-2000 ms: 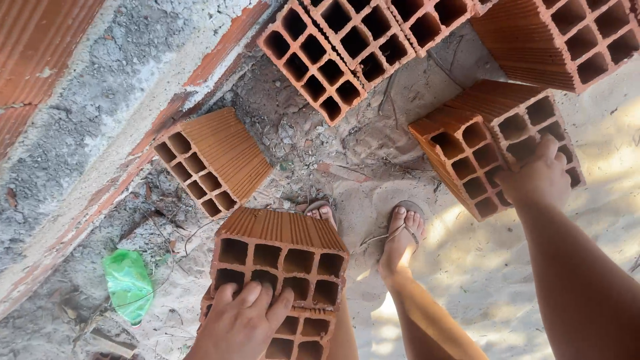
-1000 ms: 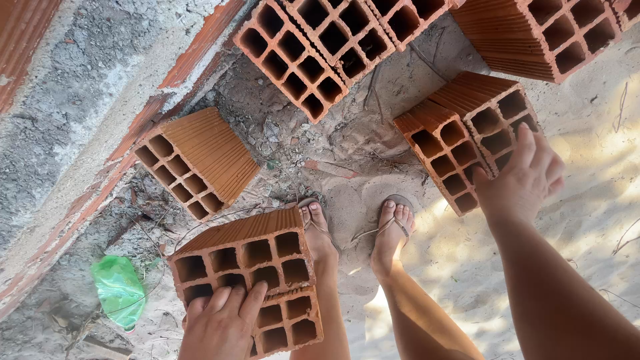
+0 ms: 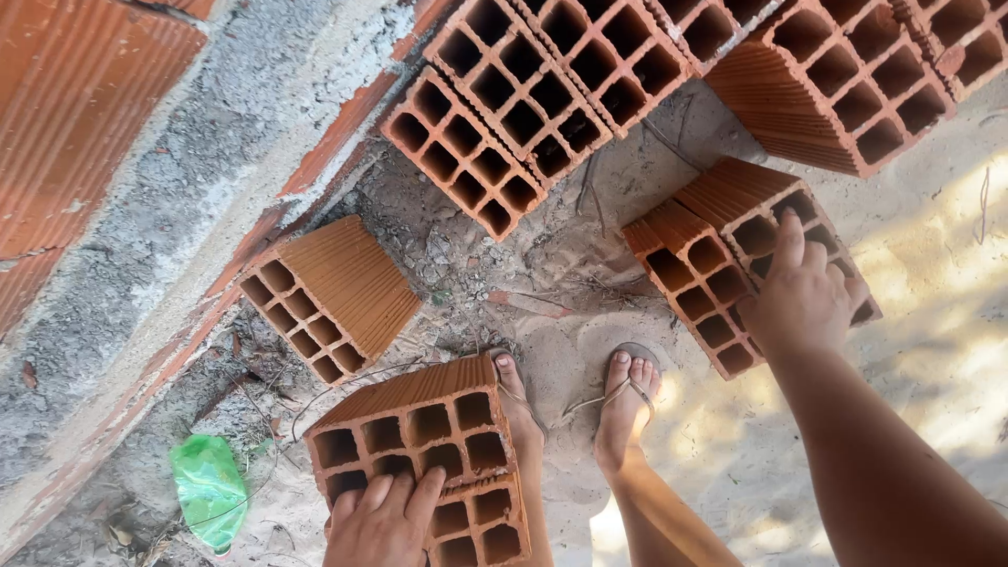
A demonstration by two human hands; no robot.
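Observation:
Two hollow clay bricks stand on end against each other at the lower middle. My left hand [image 3: 386,516] rests on the nearer-to-wall brick [image 3: 425,441], its fingertips at the cell openings; the second brick [image 3: 476,524] lies just below it. At the right, my right hand [image 3: 807,295] is on a hollow clay brick [image 3: 760,236], the index fingertip at a cell of its top face. Touching that brick on the left is another hollow brick [image 3: 697,291]. Whether either hand grips firmly is hard to tell.
A brick wall with rough mortar [image 3: 181,189] runs along the left. Beside it stands a single hollow brick [image 3: 331,299]. More hollow bricks [image 3: 520,102] stand in rows at the top. A green plastic bottle [image 3: 209,492] lies lower left. My sandalled feet [image 3: 630,386] are on sand with twigs.
My right hand was raised with its fingers off the brick's cells one second ago; now it touches the right-hand brick again. My left hand stays on its brick.

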